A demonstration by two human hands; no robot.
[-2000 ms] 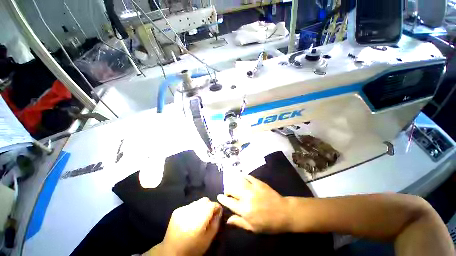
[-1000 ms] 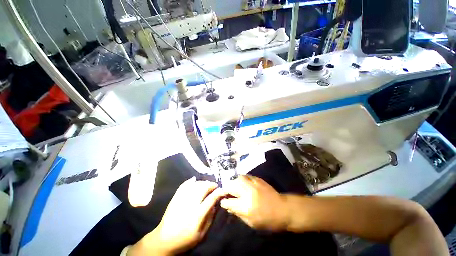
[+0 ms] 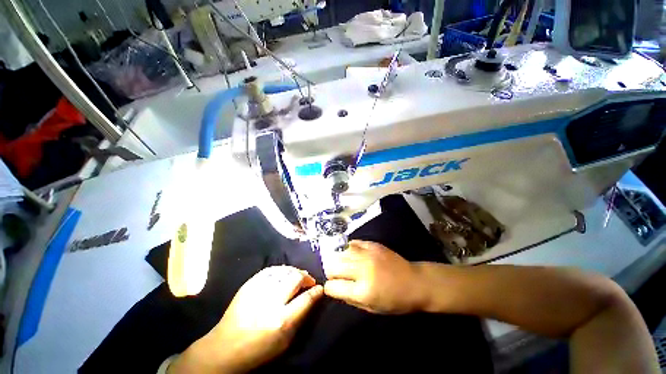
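A large black garment piece [image 3: 241,256] lies on the white table, under the presser foot and needle area [image 3: 332,237] and over the front edge. My left hand [image 3: 255,314] pinches the cloth just in front of the needle. My right hand [image 3: 376,277] presses and grips the cloth beside the needle, its fingertips touching or nearly touching the left ones. The pinched edge is mostly hidden by my fingers. The sewing machine [image 3: 467,161] is white with a blue stripe and "JACK" lettering.
A bright work lamp [image 3: 191,248] hangs left of the needle. Scissors or snips with brown wrapped handles [image 3: 467,226] lie under the machine arm. A dark phone [image 3: 602,25] stands behind the machine top. A blue strip [image 3: 50,277] marks the table's left. White cloth [image 3: 383,28] lies behind.
Both hands came together near the needle and stay on the cloth; the left has since slid slightly back toward me. The camera view has shifted, and the lamp appears further left.
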